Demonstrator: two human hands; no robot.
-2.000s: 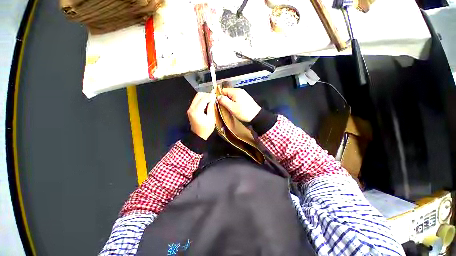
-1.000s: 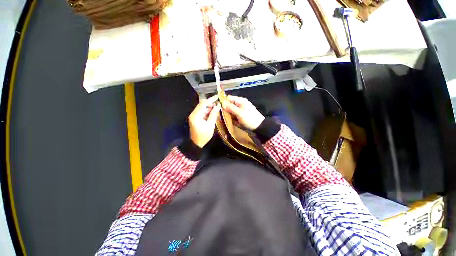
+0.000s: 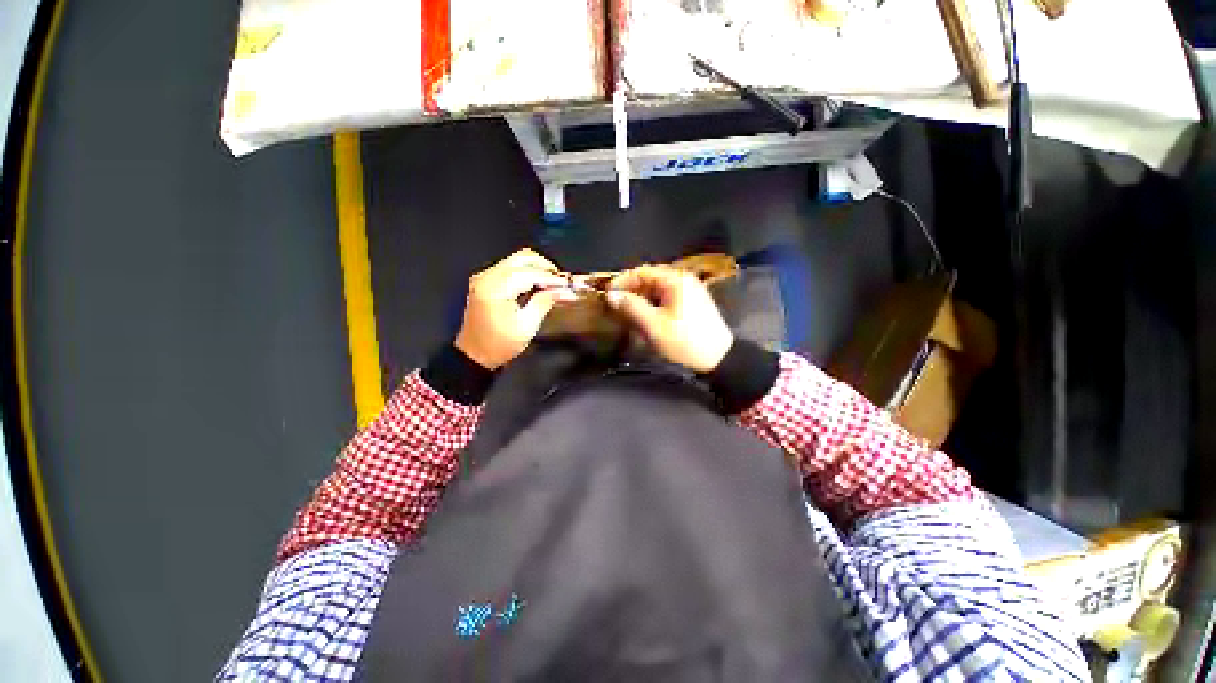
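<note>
A brown leather bag piece [image 3: 583, 318] is held low over the lap, lying roughly crosswise, with part of it showing past the right fingers. My left hand [image 3: 511, 310] pinches its edge at the left. My right hand [image 3: 671, 315] pinches the same edge just to the right, the fingertips of both hands close together. Something small and pale shows between the fingertips, too blurred to name. The pale metal bar [image 3: 623, 150] juts from the table edge beyond the hands, touching neither them nor the piece.
The white worktable [image 3: 514, 67] carries red tape [image 3: 436, 54], a dark pointed tool [image 3: 750, 94] at its edge and a wooden handle [image 3: 970, 54]. A black-handled hammer [image 3: 1020, 140] overhangs the edge. A brown carton [image 3: 942, 374] stands below right, above a white machine panel [image 3: 1114, 587].
The piece has come off the bar and turned crosswise. Both hands have moved back from the bar, the left outward to the left. The view has shifted, and the table sits higher.
</note>
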